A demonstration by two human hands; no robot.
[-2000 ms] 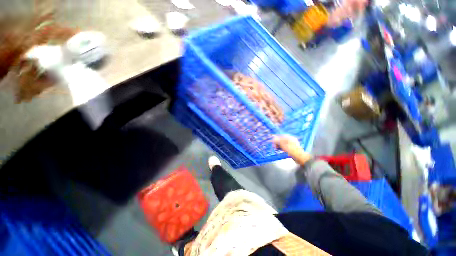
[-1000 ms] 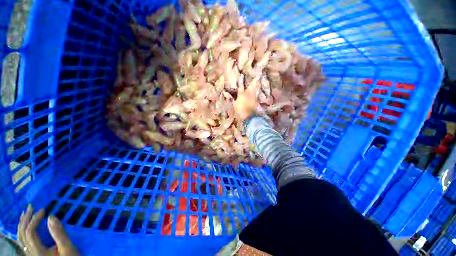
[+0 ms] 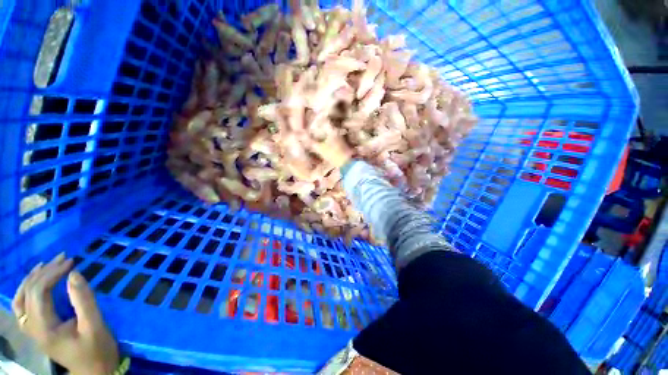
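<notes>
A blue mesh crate [image 3: 220, 344] fills most of the view. Pale pink-beige moulded toys [image 3: 282, 165] lie in a heap inside it. My right hand [image 3: 331, 149] reaches down into the middle of the heap; it is blurred and blends with the toys, so its fingers and any hold on a toy cannot be made out. My left hand [image 3: 69, 322], with a ring, is at the crate's near left corner. Its fingers lie over the rim, thumb apart, with no toy in it.
Red shapes [image 3: 272, 282] show through the crate's near and right walls. Blue totes [image 3: 597, 300] stand outside the crate at the lower right. A speckled grey surface [image 3: 55, 44] shows through the handle slot at the upper left. Dark frames stand beyond the right rim.
My right hand has gone from the crate's outer edge into the heap, then slightly left. My left hand has come into view and moved up over the rim. The view has moved close over the crate.
</notes>
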